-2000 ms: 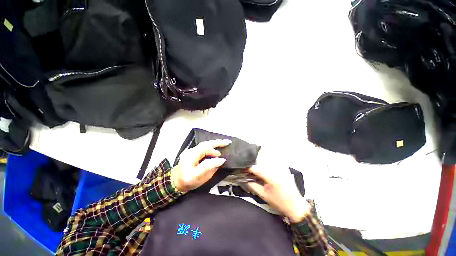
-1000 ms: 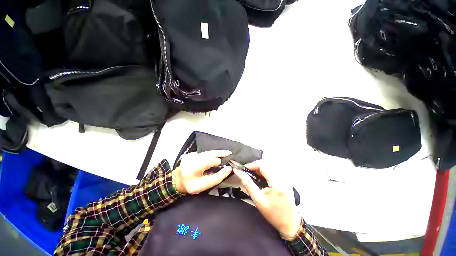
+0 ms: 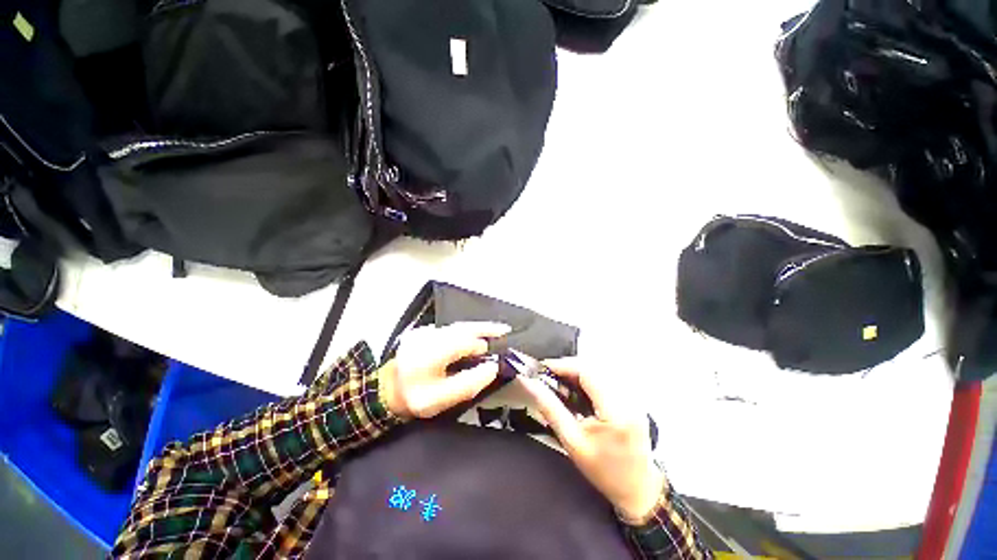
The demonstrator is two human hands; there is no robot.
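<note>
A black fabric pouch panel lies at the table's front edge, just above the apron, its greyer face up. My left hand grips its near edge between thumb and fingers. My right hand holds small dark thread snips, mostly hidden by the fingers. The tips of the snips are at the panel's edge, close to my left fingertips. Whether the blades are open is too small to tell.
A large black bag panel and grey-black bags lie at upper left. Two black pouches overlap at right centre on the white table. A shiny black pile is at upper right. A blue bin stands lower left.
My right hand has moved in beside my left, and the snips now show at the panel's edge. The panel's near edge has shifted in my left fingers. The view has moved slightly.
</note>
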